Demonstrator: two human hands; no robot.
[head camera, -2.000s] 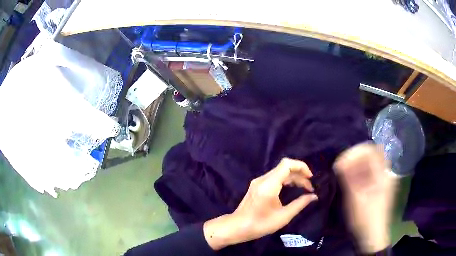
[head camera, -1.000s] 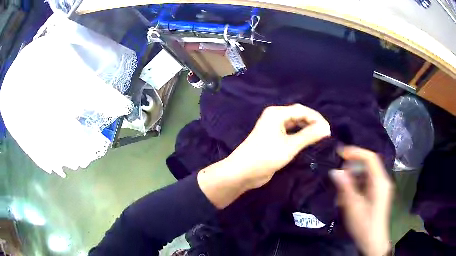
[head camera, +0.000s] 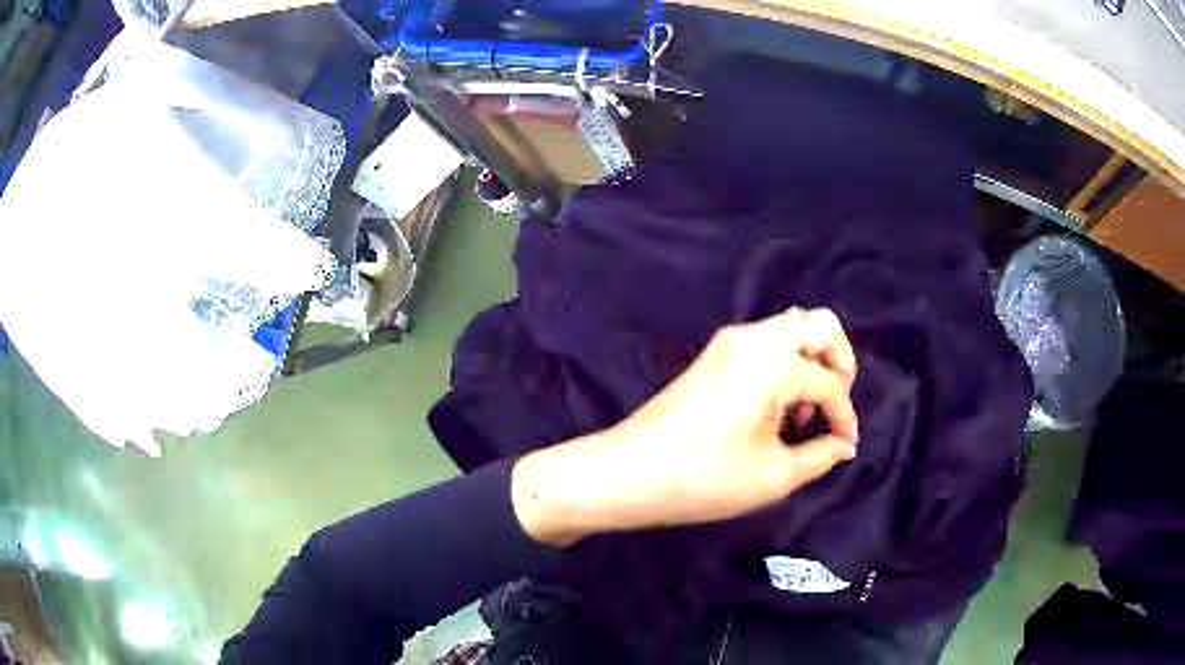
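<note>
A dark purple-black garment (head camera: 650, 286) lies heaped over the lap in the middle of the view. My left hand (head camera: 728, 422) is over it, thumb and fingertips closed on a pinch of its dark cloth at the right of the hand. A needle or thread cannot be made out there. A small white printed label (head camera: 806, 574) lies on the garment below the hand. My right hand is out of the picture.
A white-topped table (head camera: 1092, 65) curves across the top right. A clear round bin (head camera: 1059, 325) stands under it at right. A white lace-edged garment (head camera: 130, 260) hangs at left beside a cart (head camera: 344, 351). More dark cloth (head camera: 1144, 481) is at far right.
My right hand, blurred over the garment before, has left the picture. My left hand rose with the cloth, then moved slightly lower, and stays pinched.
</note>
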